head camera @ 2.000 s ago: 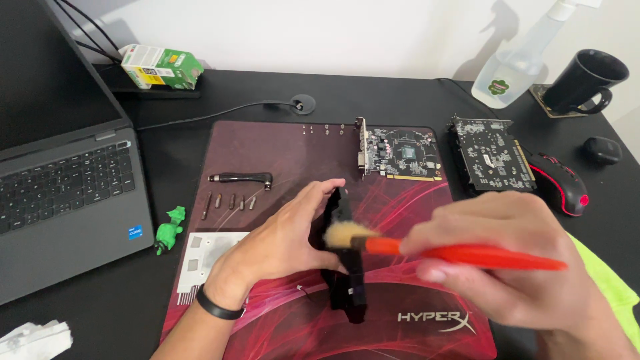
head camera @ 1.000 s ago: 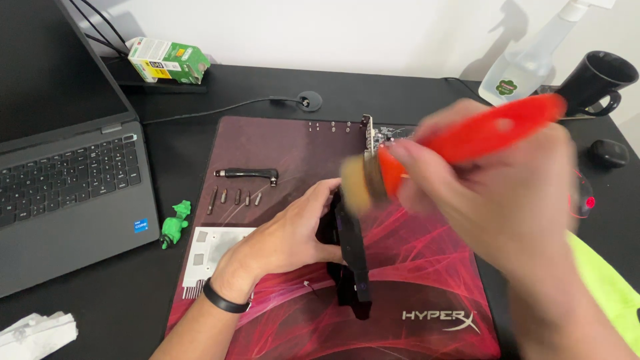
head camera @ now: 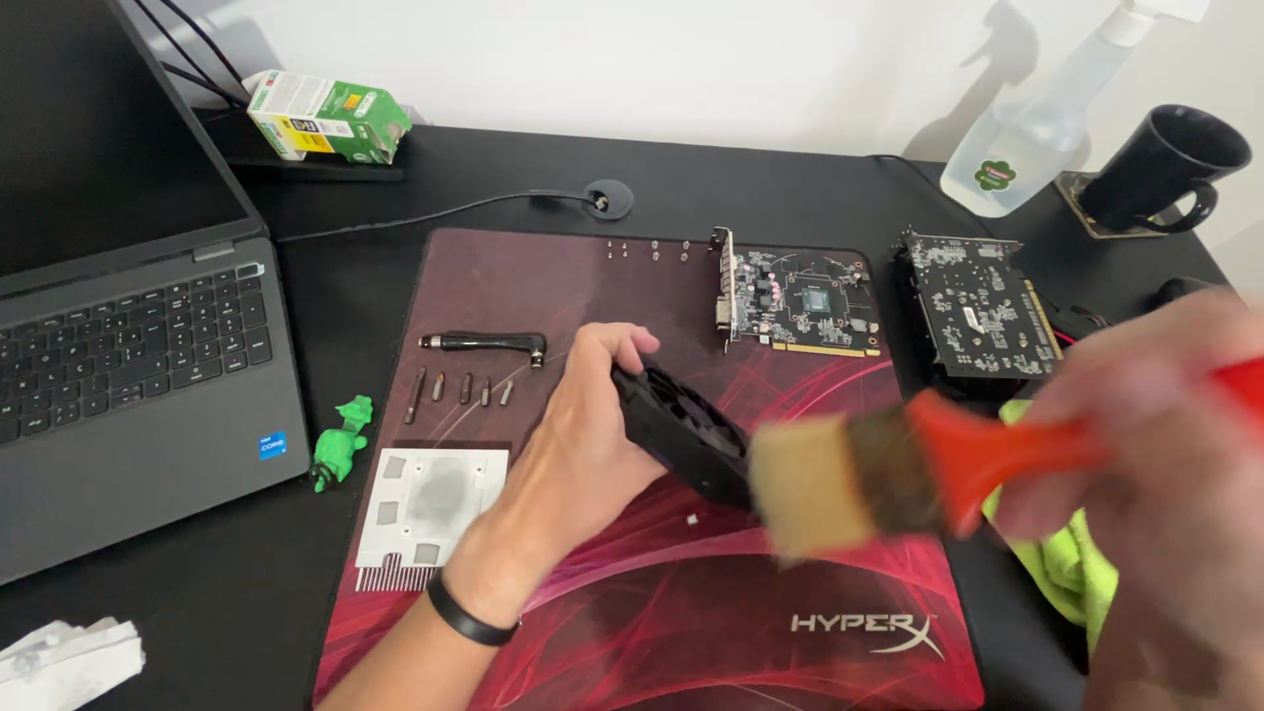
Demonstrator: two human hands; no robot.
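Observation:
My left hand (head camera: 592, 425) grips a black plastic fan shroud (head camera: 681, 434) by its left end, tilted over the desk mat. At the right, blurred and close to the camera, my right hand (head camera: 1145, 464) holds a paintbrush (head camera: 968, 464) with an orange-red handle; its pale bristles overlap the shroud's right end in view, and contact cannot be told. Behind them a bare graphics card board (head camera: 815, 301) lies on the mat. A metal heatsink (head camera: 434, 509) with a grey smear rests left of my left wrist.
An angled ratchet driver (head camera: 484, 342), several bits (head camera: 466, 388) and small screws (head camera: 656, 251) lie on the mat (head camera: 612, 642). Around it are a laptop (head camera: 128, 395), green figurine (head camera: 341, 444), second graphics card (head camera: 978, 306), yellow-green cloth (head camera: 1062, 573), spray bottle (head camera: 1017, 148) and black mug (head camera: 1165, 168).
The brush in my right hand has moved off the shroud's upper part, lower and to the right. My left hand still holds the shroud, now turned so its fan opening shows.

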